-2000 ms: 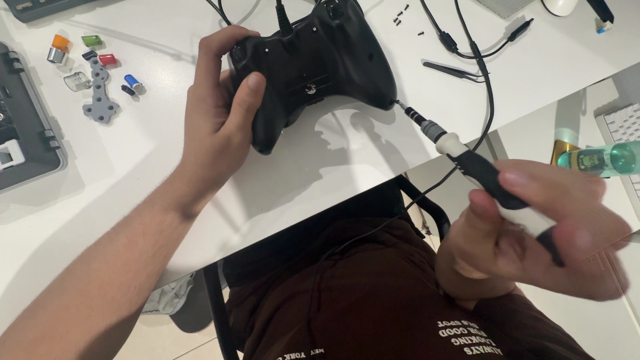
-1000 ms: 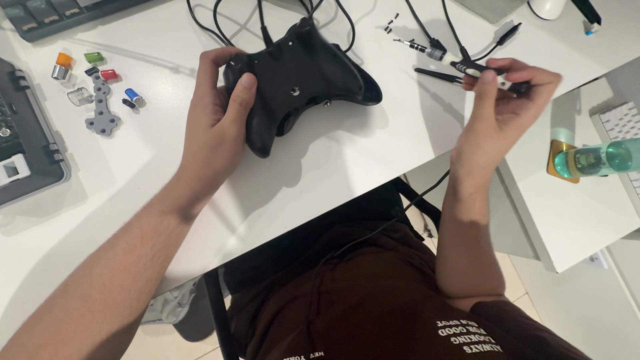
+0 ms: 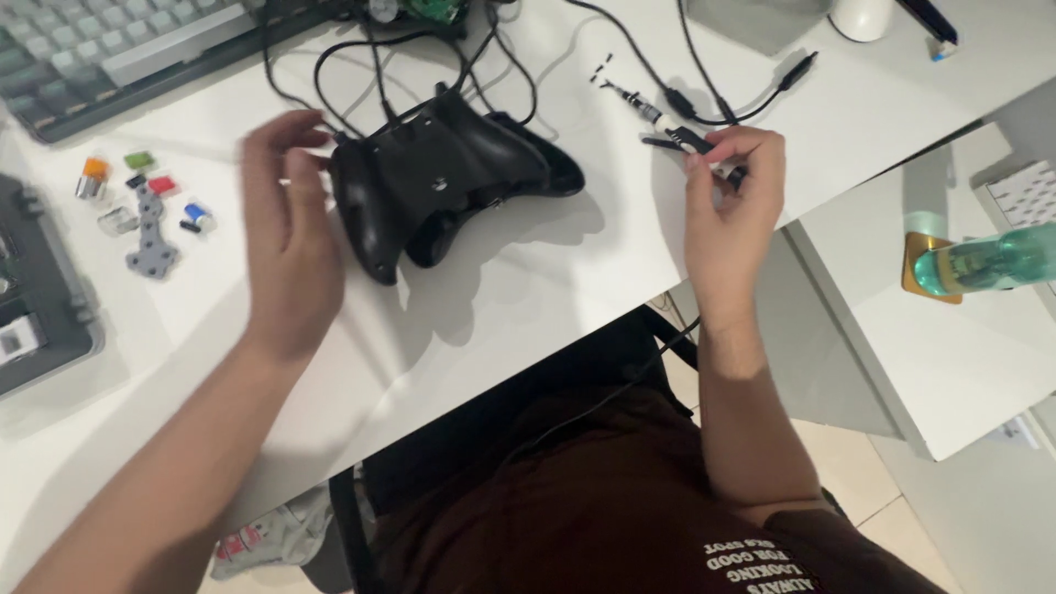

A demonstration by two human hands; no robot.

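Note:
A black game controller [image 3: 437, 181] lies on the white desk, back side up, its rear shell seemingly loose or shifted from the front part. Beside its left grip is my left hand [image 3: 289, 206], fingers slightly curled and holding nothing; whether a fingertip touches the shell is unclear. My right hand [image 3: 734, 177] pinches the handle of a black-and-white screwdriver [image 3: 668, 128] over the desk. The screwdriver's tip points at small dark screws [image 3: 604, 68]. Tweezers [image 3: 662, 143] lie partly under the screwdriver.
Colored buttons [image 3: 162, 184] and a grey rubber pad [image 3: 151, 239] lie at left, near an open dark case [image 3: 41, 289]. A keyboard [image 3: 140, 49], a green circuit board [image 3: 433, 10] and black cables [image 3: 619, 33] are behind. A green bottle [image 3: 982, 264] is at right.
My right hand has moved from the controller's right grip to the screws and tweezers, with the screwdriver still held. My left hand has let go of the controller, which now rests on the desk.

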